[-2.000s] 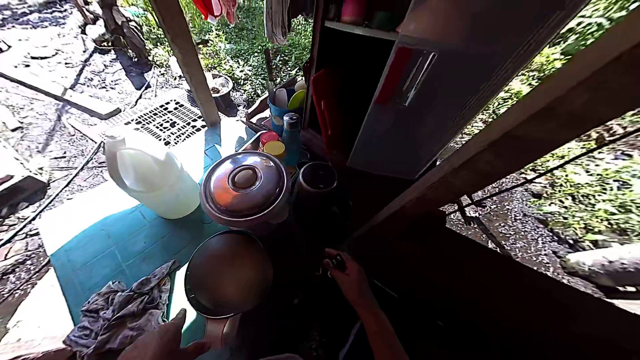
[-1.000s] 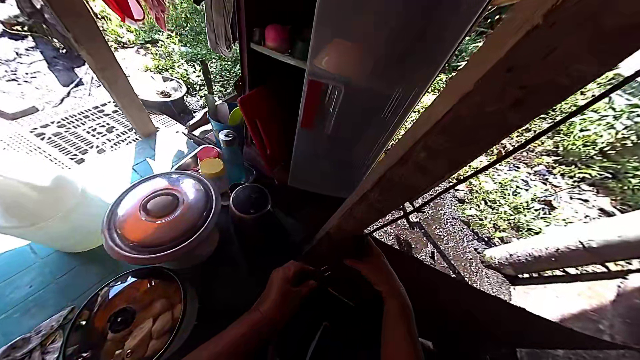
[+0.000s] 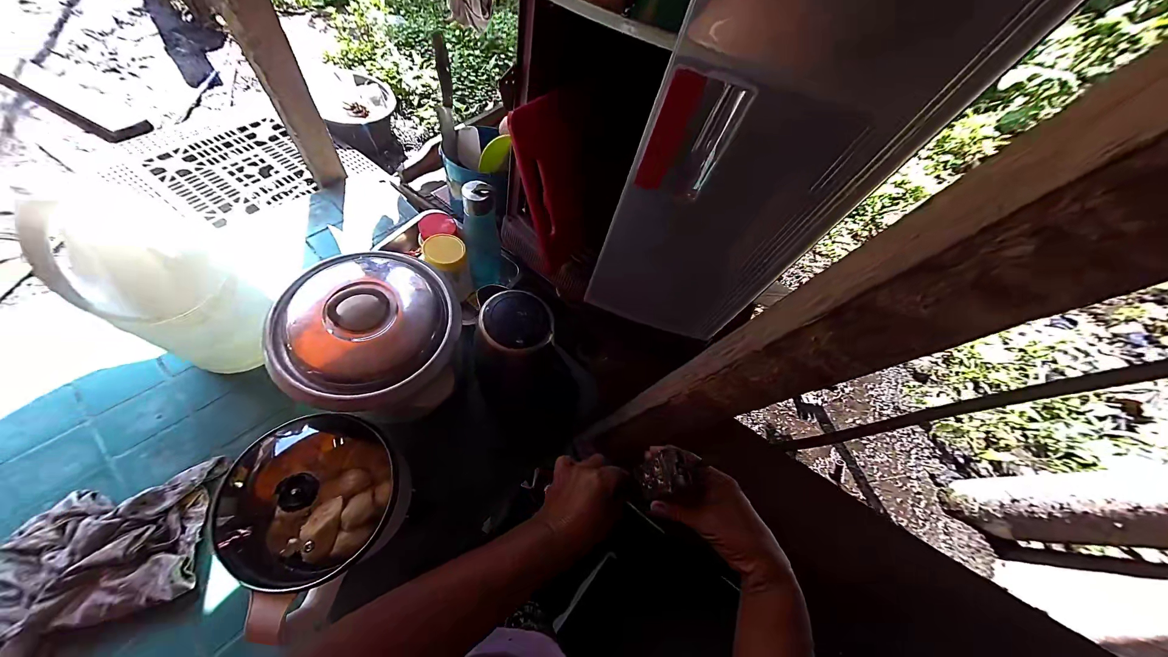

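My right hand (image 3: 716, 516) holds a small dark, shiny object (image 3: 666, 472) that I cannot identify, beside the wooden post. My left hand (image 3: 584, 497) is just left of it, fingers curled over the dark area; whether it grips anything is too dark to tell. Left of my forearm sits a pan with a glass lid (image 3: 315, 502), pale pieces of food showing through. Behind the pan is a pot with a shiny metal lid (image 3: 360, 319), and right of that pot stands a dark lidded container (image 3: 516, 321).
A grey cloth (image 3: 109, 557) lies on the blue tiled counter (image 3: 137, 401). A translucent jug (image 3: 173, 283) stands at the left. Farther back are a blue bottle (image 3: 481, 233), a yellow-lidded jar (image 3: 444, 252) and a cabinet door (image 3: 748, 164). A slanted wooden post (image 3: 876, 265) runs along the right.
My left hand has moved from beside the pan to near my right hand. The pan's food is visible through its lid now. My right hand has risen with the dark object.
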